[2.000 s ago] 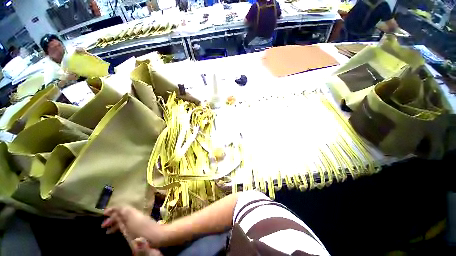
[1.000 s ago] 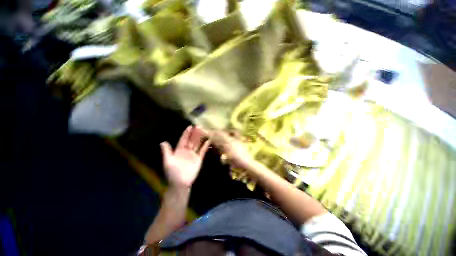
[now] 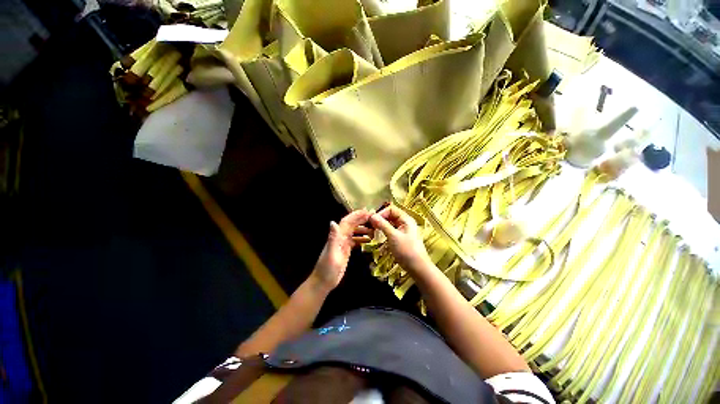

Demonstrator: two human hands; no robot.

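My left hand [image 3: 341, 248] and my right hand [image 3: 401, 237] meet at the fingertips, just below the bottom corner of an olive-khaki bag body [image 3: 395, 118]. Whether something small is between the fingers I cannot tell. The bag body stands open with a small dark label patch [image 3: 341, 158] near its left edge. More curled bag bodies stand behind it. A tangled heap of yellow straps [image 3: 474, 173] lies right of the bag, close to my right hand.
Yellow straps [image 3: 616, 292] lie side by side on the white table at right. A white nozzle bottle [image 3: 588, 146], a black lump [image 3: 656, 156] and a small round pale object [image 3: 502, 232] are there. A yellow floor line [image 3: 233, 237] crosses the dark floor at left.
The view has swung left and down and is now sharp. My left hand, spread open one second ago, has moved up and right to meet my right hand at the fingertips.
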